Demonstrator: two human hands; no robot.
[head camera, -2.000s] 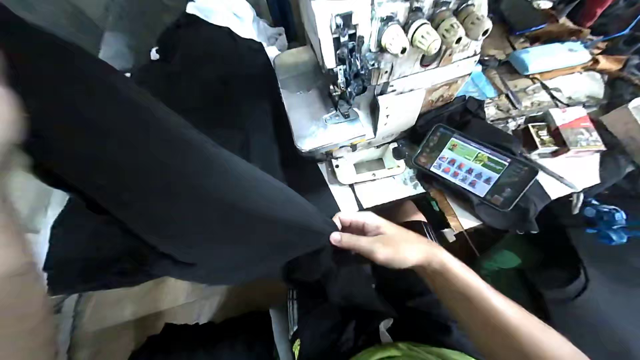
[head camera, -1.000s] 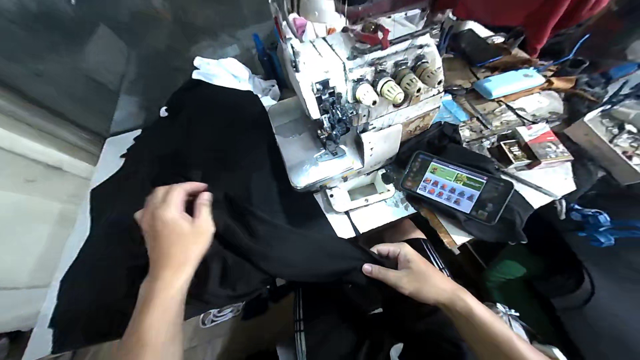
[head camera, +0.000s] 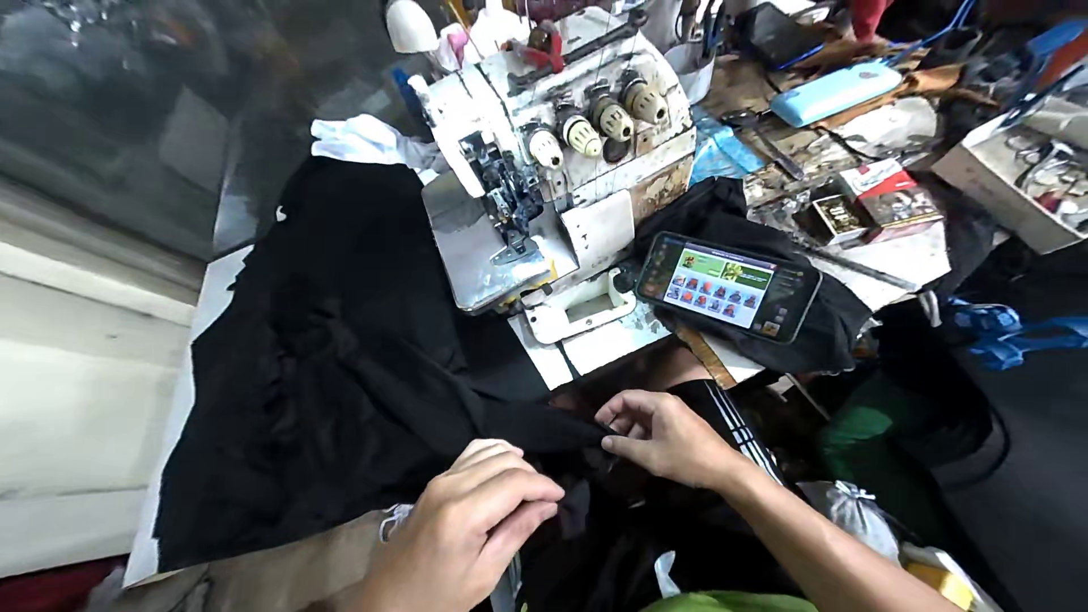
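Observation:
Black fabric (head camera: 340, 357) lies spread and rumpled over the left of the table, one end reaching to my right hand (head camera: 663, 438). That hand pinches the fabric's edge between thumb and fingers, below the table's front edge. Lower and to the left, my left hand (head camera: 476, 518) is raised near the fabric with its fingers bent together; whether it holds any cloth cannot be told. Behind the hands stands a white overlock sewing machine (head camera: 595, 127) with several tension dials. Its metal plate (head camera: 476, 255) and presser foot area sit just right of the fabric.
A smartphone (head camera: 727, 285) with a lit screen lies on dark cloth right of the machine. Farther right are small boxes (head camera: 892, 200), a light blue case (head camera: 837, 92) and an open carton of small items (head camera: 1033, 170). White cloth (head camera: 365, 140) is bunched behind the fabric.
The fabric, held up across the view two seconds ago, now lies on the table. My left hand has moved off it, toward my right hand, which still pinches the fabric's edge.

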